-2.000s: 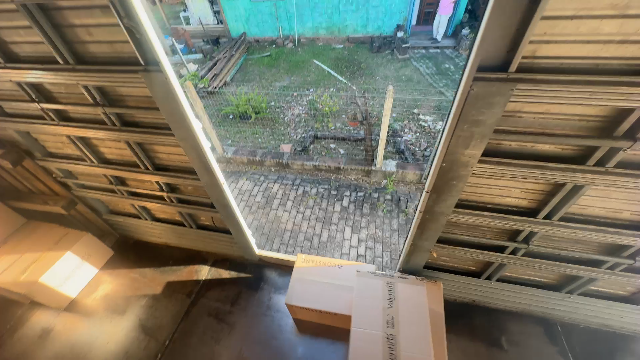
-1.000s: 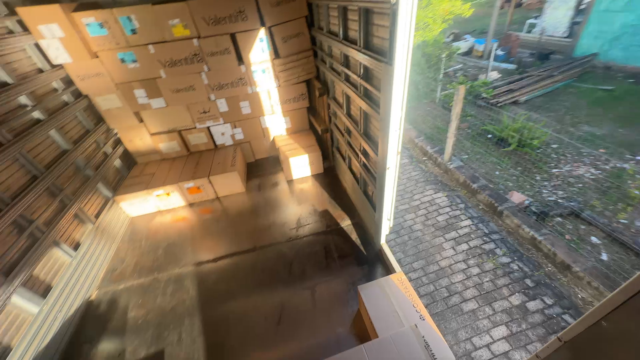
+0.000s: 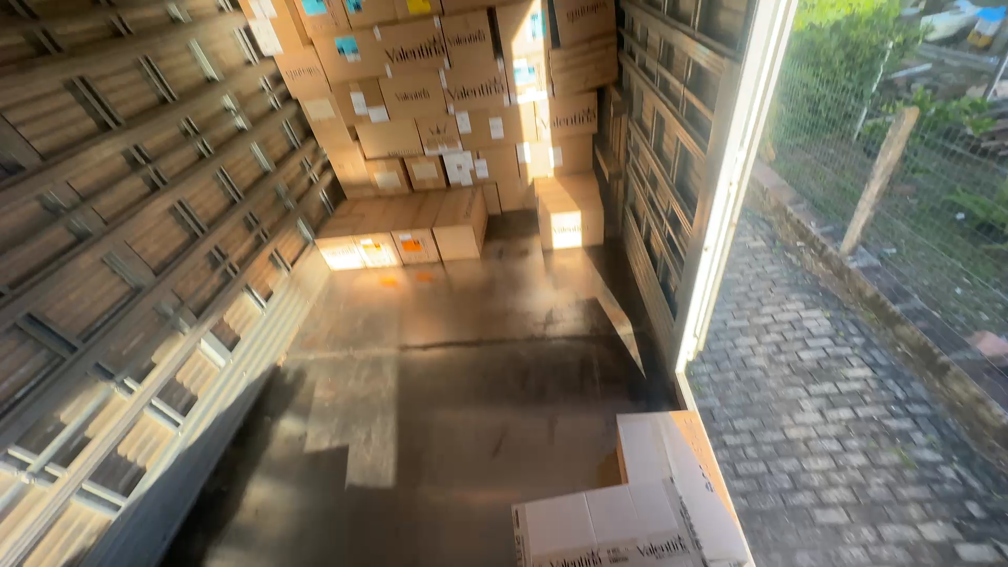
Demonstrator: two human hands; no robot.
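Note:
Neither my left hand nor my right hand shows. Nearest to me, at the bottom right, are cardboard boxes with printed writing, at the sill of the open side doorway. One more cardboard box sits just behind them, against the door edge. At the far end, cardboard boxes are stacked in a high wall, several with white or blue labels. A low row of cardboard boxes stands on the floor before the stack at its left. A single cardboard box stands to the right of that row, partly sunlit.
The cargo floor is dark and worn, with patches of sunlight. A slatted side wall with metal rails runs along the left. Past the metal door frame on the right lie brick paving, a wooden post and wire fencing.
The view has swung left from the doorway to the inside of the cargo space and its stacked boxes. None of the boxes has plainly moved.

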